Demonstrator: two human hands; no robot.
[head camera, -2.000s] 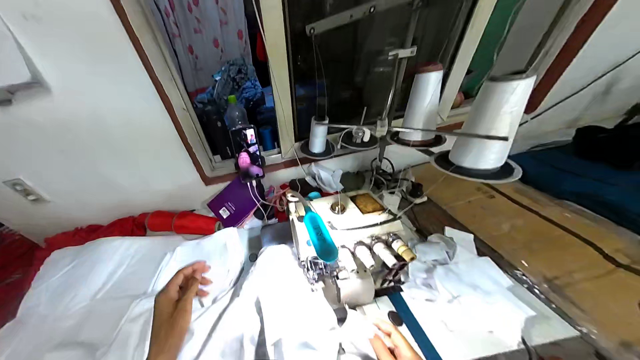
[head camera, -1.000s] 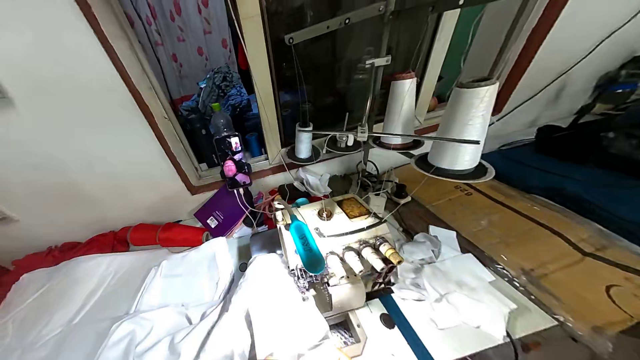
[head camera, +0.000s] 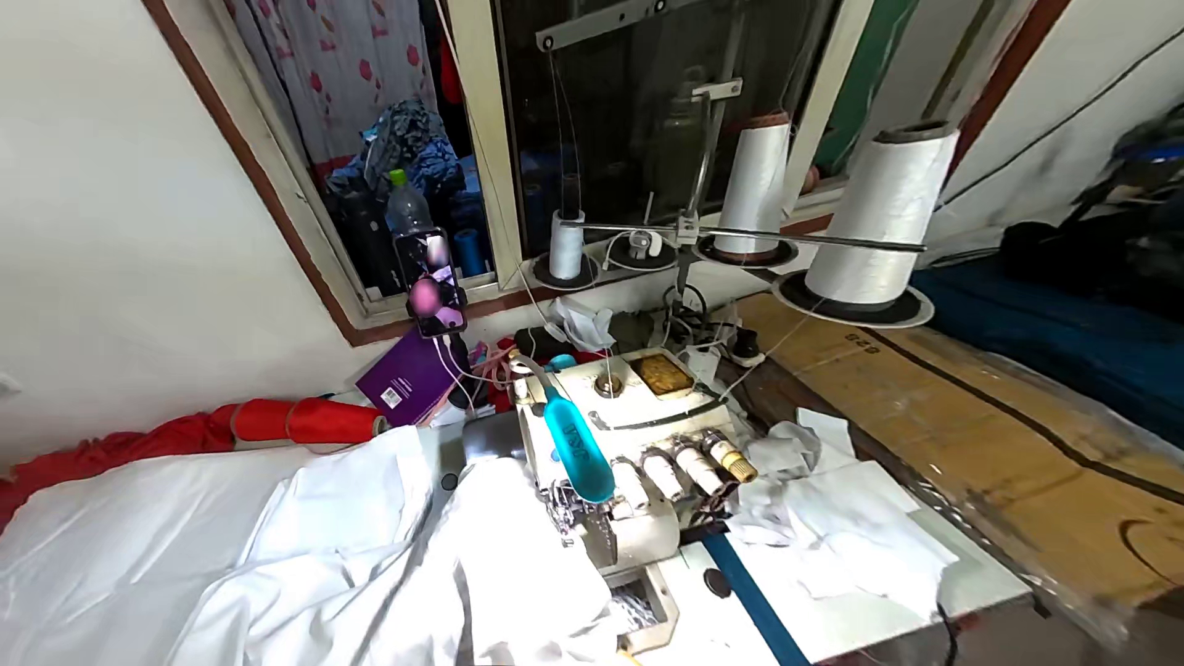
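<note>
Neither of my hands is in view. A white overlock sewing machine (head camera: 629, 407) stands in the middle, with a teal gooseneck lamp (head camera: 579, 446) over its front and a row of tension dials (head camera: 697, 468) beside the lamp. White fabric (head camera: 518, 564) lies bunched against the machine's left front and spreads over the left side of the table. Below the machine's front edge, a small compartment (head camera: 640, 606) holds whitish scraps. White thread cones (head camera: 883, 217) of different sizes stand on the thread stand behind.
Crumpled white cloth pieces (head camera: 832, 518) lie right of the machine. A red thread cone (head camera: 305, 421) rests near the wall, beside a purple booklet (head camera: 412, 375). A lit phone (head camera: 432, 282) stands before the window. Brown cardboard (head camera: 980, 416) covers the surface at right.
Two seconds ago one hand lay over the white fabric at left and the other was at the machine's lower front; both have left the view. The fabric remains by the machine.
</note>
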